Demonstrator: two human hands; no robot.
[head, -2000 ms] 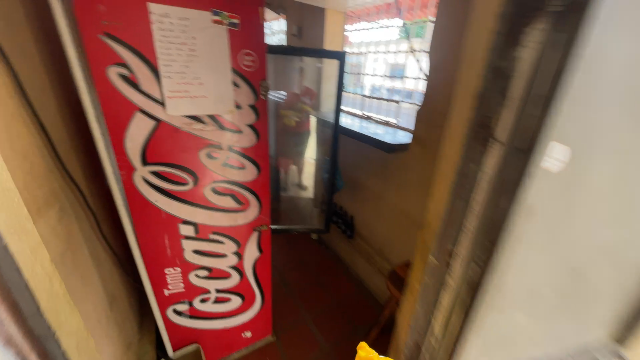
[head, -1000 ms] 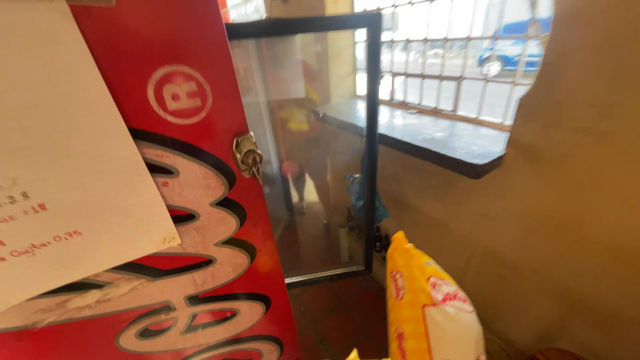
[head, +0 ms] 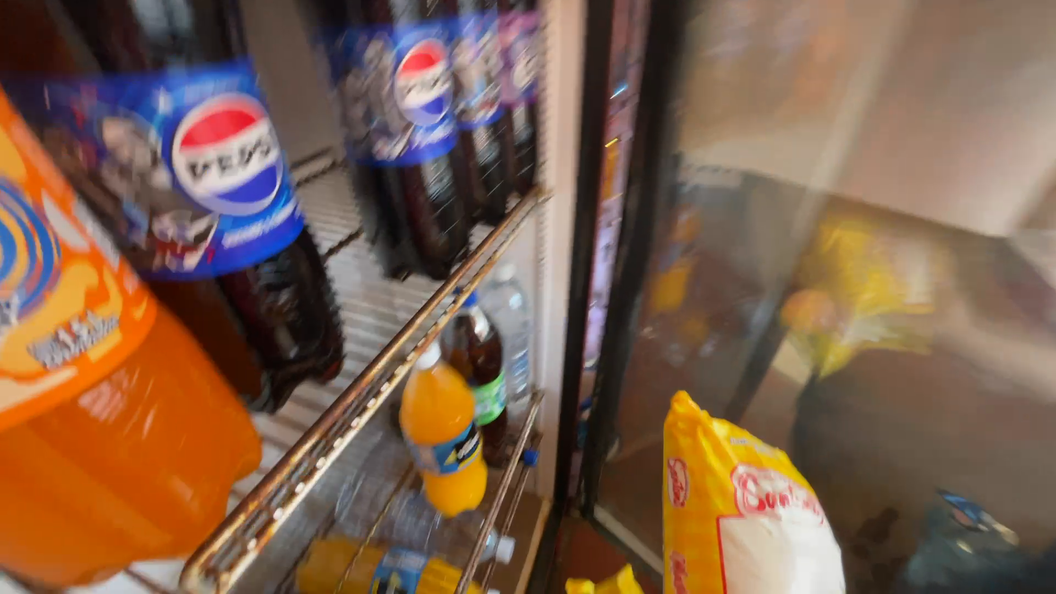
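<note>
Neither of my hands is in view. A yellow plastic package with a white panel (head: 755, 511) stands upright at the bottom, right of centre, and the tip of another yellow package (head: 606, 582) shows beside it; what holds them is hidden. To their left, large cola bottles with blue labels (head: 190, 165) and a big bottle of orange drink (head: 124, 462) stand on a wire shelf. Below them are a small orange drink bottle (head: 445, 437), a dark bottle with a green label (head: 487, 371) and a clear bottle (head: 511, 330).
The rusty wire shelf edge (head: 355, 396) crosses the left half. Bottles lie on the lower level, one of them an orange drink bottle (head: 379, 569). A glass door with a dark frame (head: 635, 247) stands on the right, with blurred yellow reflections.
The view has moved from the outside of the red fridge to its shelves of bottles. The yellow package, partly seen a second ago, still shows at the bottom.
</note>
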